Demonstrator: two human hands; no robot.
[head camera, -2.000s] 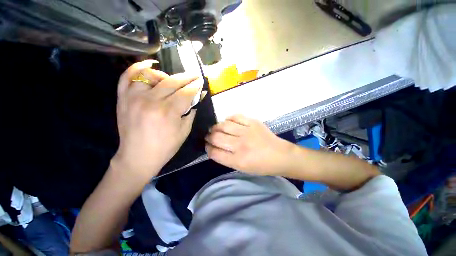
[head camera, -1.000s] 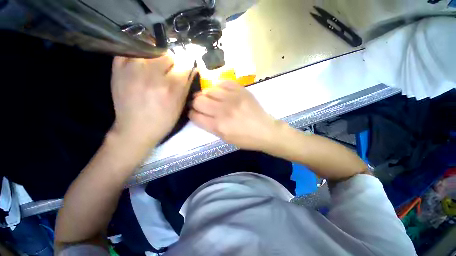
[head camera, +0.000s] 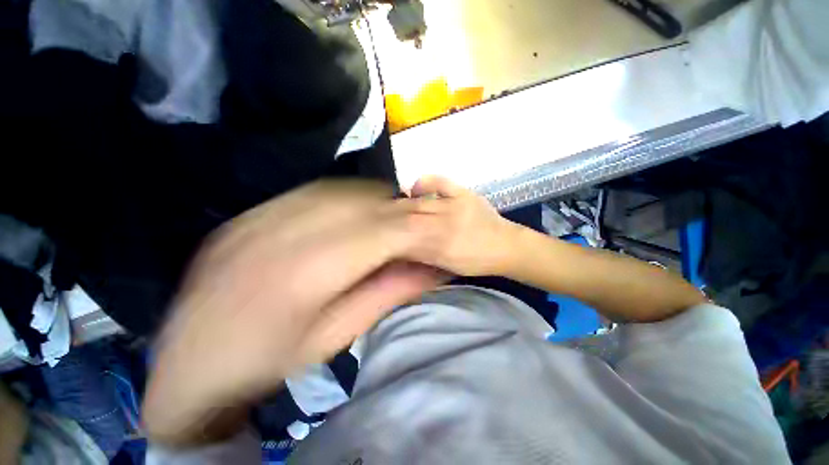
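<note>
The black garment (head camera: 264, 100) lies heaped left of the needle area, with pale blue-grey cloth (head camera: 177, 64) showing on top. A white strip (head camera: 368, 123) lies along its right edge by the machine bed (head camera: 536, 45). My left hand (head camera: 318, 254) is strongly blurred and stretches right, in front of the table edge, overlapping my right hand; its fingers cannot be made out. My right hand (head camera: 454, 227) is at the table's front edge by the narrow black end of the garment. Its fingertips are partly hidden, so its hold cannot be told.
The presser foot area is at the top edge of the view. A yellow-orange patch (head camera: 427, 102) is on the bed. Black snips (head camera: 650, 16) lie at the top right, white cut pieces (head camera: 791, 64) at the right end. A measuring strip (head camera: 627, 159) runs along the front edge.
My left hand has left the needle area and moved down and right to my right hand. My right hand has moved slightly down and right. Grey cloth now shows on the garment.
</note>
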